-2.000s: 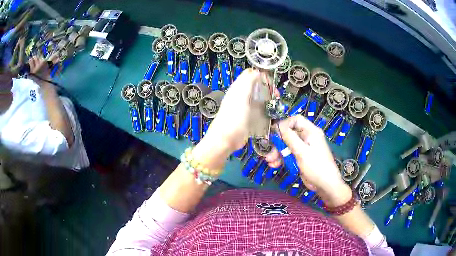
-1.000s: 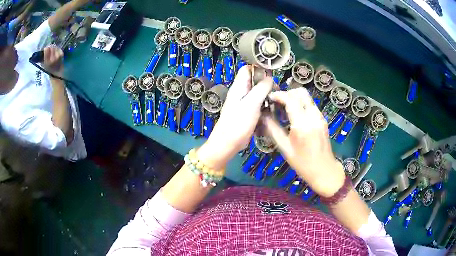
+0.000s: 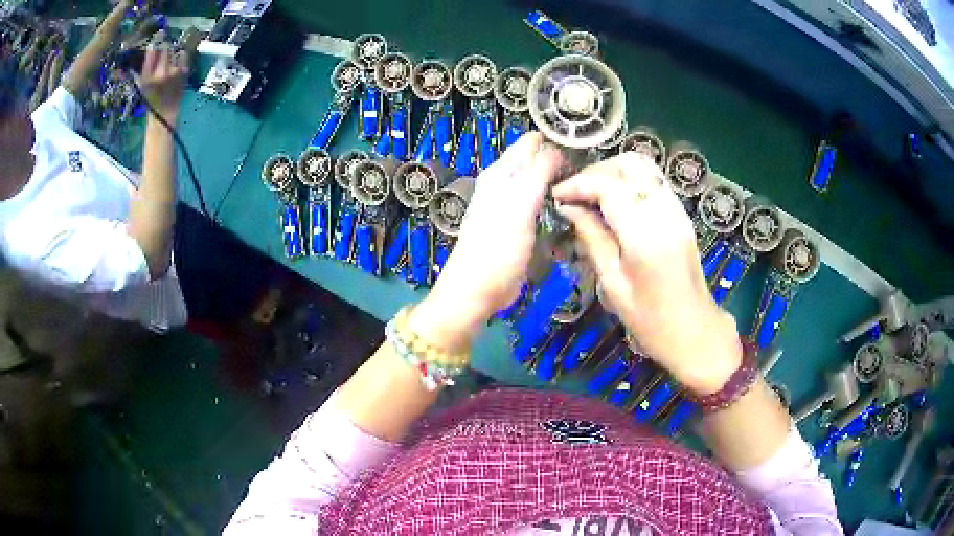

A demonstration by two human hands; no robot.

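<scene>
A part-assembled fan unit is held up in front of me, its round grey-beige head at the top with the spoked face towards me. My left hand grips the unit at the neck just below the head. My right hand has its thumb and fingertips pinched together at the unit's neck, near the small circuit part. Whether a wire or part is between these fingertips is too small to tell. A blue battery shows below the hands.
Fan units with blue batteries lie in two rows on the green bench. A jumbled pile lies at the right. A belt beyond carries scattered units. A black box with silver top and a coworker in white are at the left.
My right hand's fingertips have moved up to the neck from lower on the unit. The blue battery shows below the hands again. The belt units have shifted left. The coworker's hand has risen.
</scene>
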